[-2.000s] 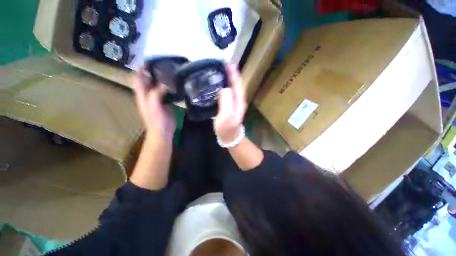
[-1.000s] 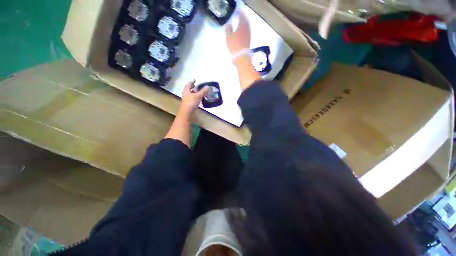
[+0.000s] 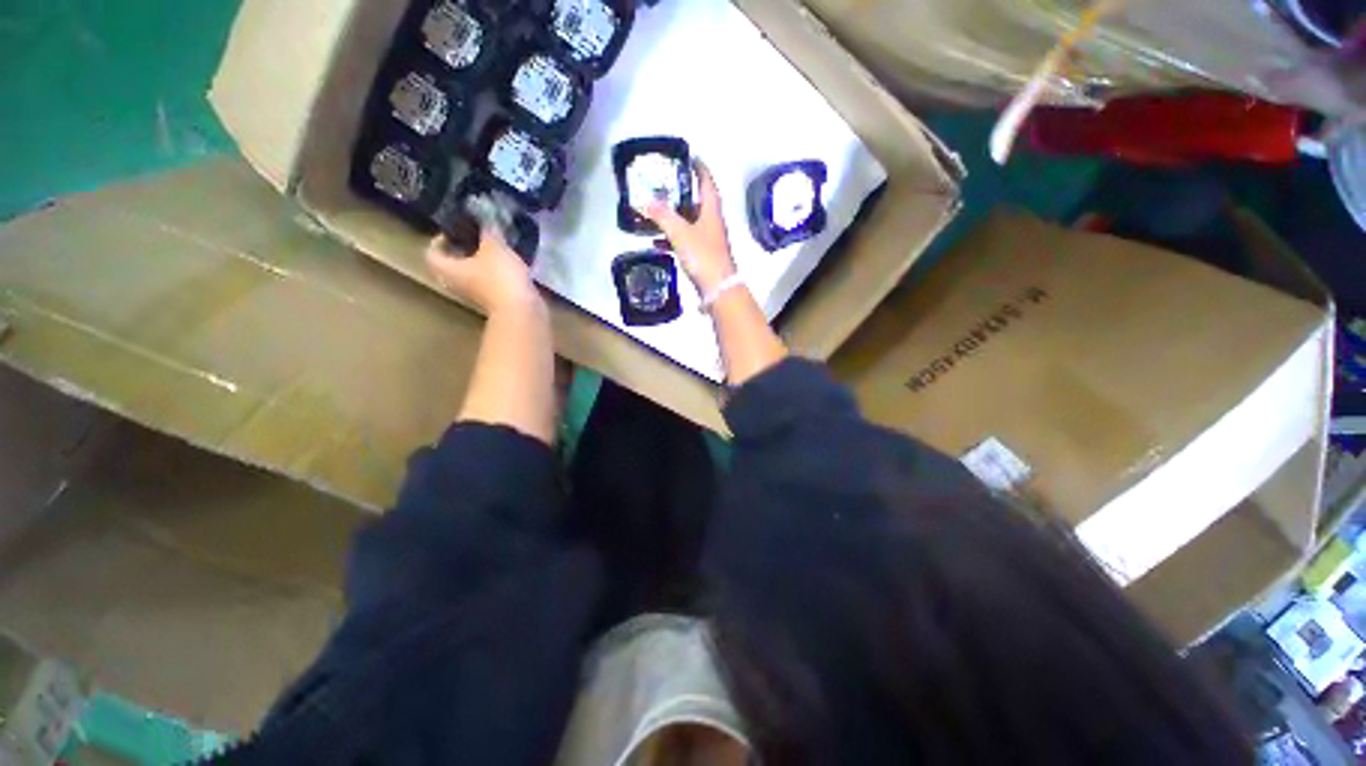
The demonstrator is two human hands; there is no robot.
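An open packing carton [image 3: 626, 359] holds black electronic units with silvery centres on a white layer sheet [image 3: 577, 252]. Several units [image 3: 541, 90] stand in close rows at the left. My left hand [image 3: 487, 270] is on the lowest unit of the second row [image 3: 502, 219], fingers over its top. My right hand [image 3: 698, 240] holds the edge of a unit [image 3: 653, 177] on the sheet. One unit [image 3: 647, 289] lies just below it, near the carton's front wall. Another unit [image 3: 788, 204] lies to the right.
A brown carton [image 3: 1049, 337] with printed dimensions and a white label stands at the right. A large open carton [image 3: 180, 352] is at the left. A red object [image 3: 1184, 129] and a partly visible hand [image 3: 1034, 112] are at the upper right. Cluttered items [image 3: 1318, 644] lie at the lower right.
My left hand has left the lower unit and moved left to the rows. My right hand has moved down from the upper unit, which now lies lower on the sheet.
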